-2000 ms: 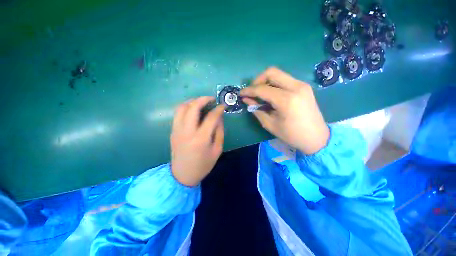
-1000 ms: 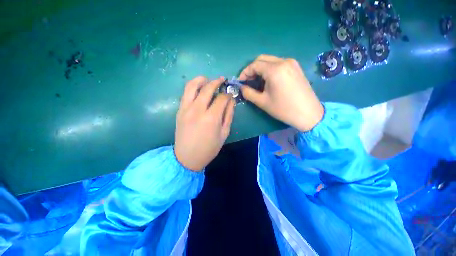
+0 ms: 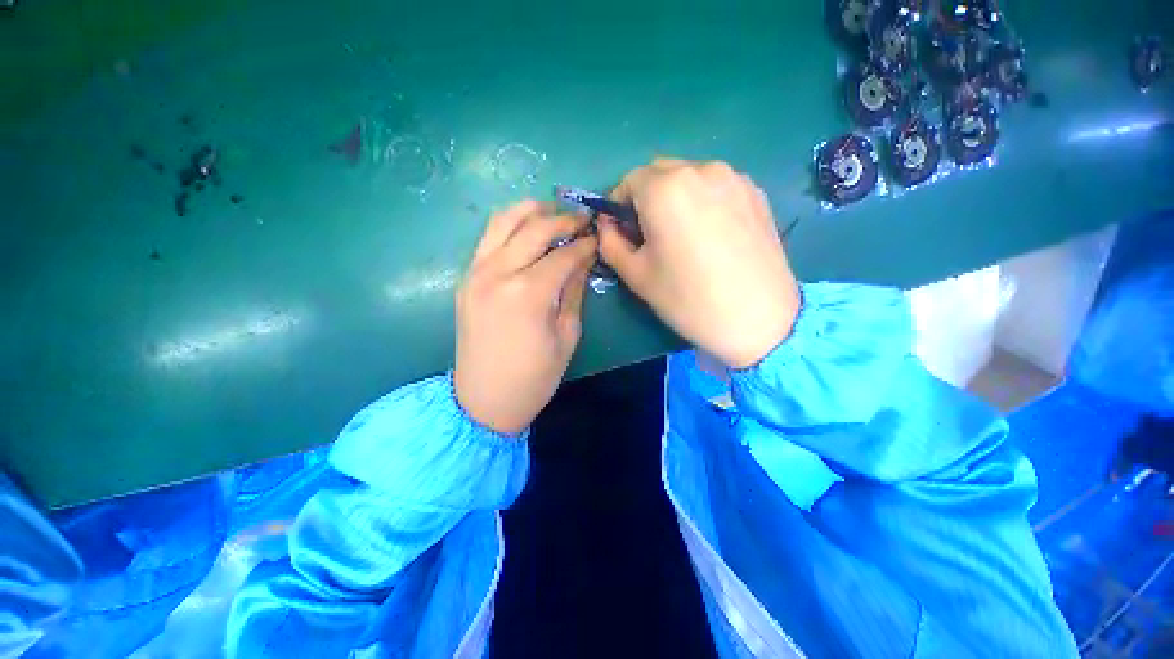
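Note:
My right hand (image 3: 706, 251) holds dark tweezers (image 3: 600, 204) whose bright tip points left, just above my left fingertips. My left hand (image 3: 521, 309) has its fingers closed on a round unit (image 3: 603, 278). Only a small dark and shiny edge of the unit shows between the two hands; its centre is hidden by the fingers. The hands nearly touch over the green surface near its front edge.
A pile of dark round units (image 3: 914, 148) with pale centres lies at right, with a single unit (image 3: 1147, 61) beyond. Dark crumbs (image 3: 198, 178) lie at left. Faint clear rings (image 3: 516, 164) and a reddish scrap (image 3: 349, 143) lie ahead. A white box (image 3: 1030, 309) sits below the right edge.
The tweezers now show above my left fingertips. My right hand has moved slightly left, and the fingers now cover the unit's pale centre. A clear ring shows more plainly ahead of my hands.

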